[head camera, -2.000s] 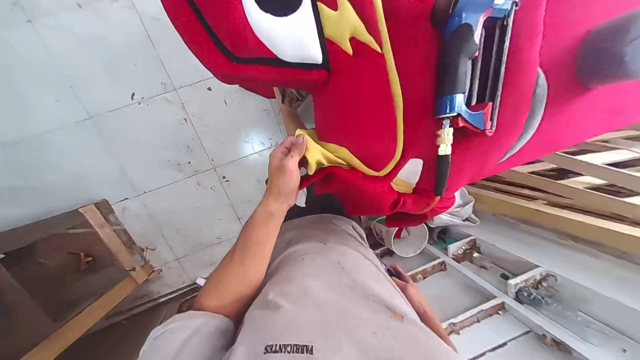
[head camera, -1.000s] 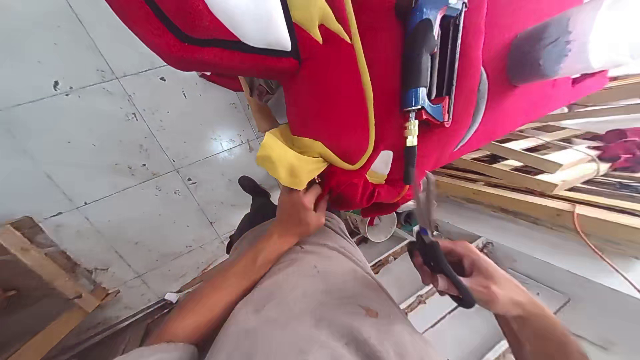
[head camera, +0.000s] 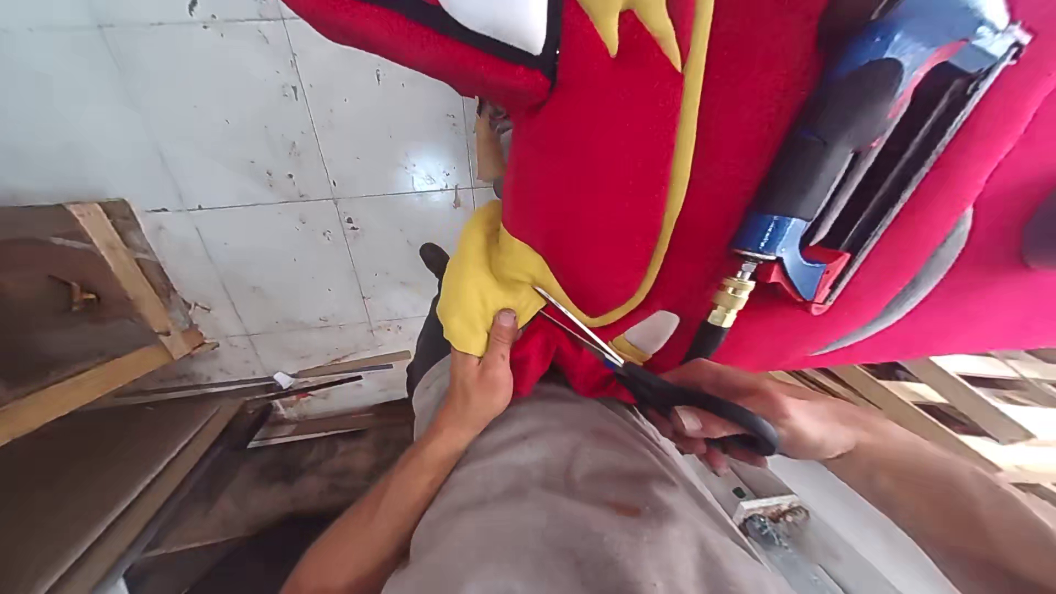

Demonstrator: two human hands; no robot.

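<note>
My left hand (head camera: 487, 371) grips the lower edge of a loose yellow fabric flap (head camera: 487, 280), thumb on top. In my right hand (head camera: 742, 412) is a pair of black-handled scissors (head camera: 660, 388), its blades slightly apart at the right edge of the yellow fabric. The flap joins a thin yellow strip that curves over a large red fabric-covered piece (head camera: 594, 181) with white, black and yellow shapes. On that piece, right of the strip, lies a blue and black pneumatic stapler (head camera: 850, 148) with a brass hose coupling (head camera: 730, 301).
Wooden slats (head camera: 932, 396) are at the right, beneath the red piece. Wood-framed panels (head camera: 107, 280) stand at the left on the white tiled floor (head camera: 264, 148), with thin strips of wood (head camera: 346, 367) beside them. Part of another person's arm (head camera: 488, 148) shows behind the red piece.
My right hand, low and without visible scissors two seconds ago, has come up with the scissors, and their blades have moved left to the yellow fabric. My left hand remains at the flap.
</note>
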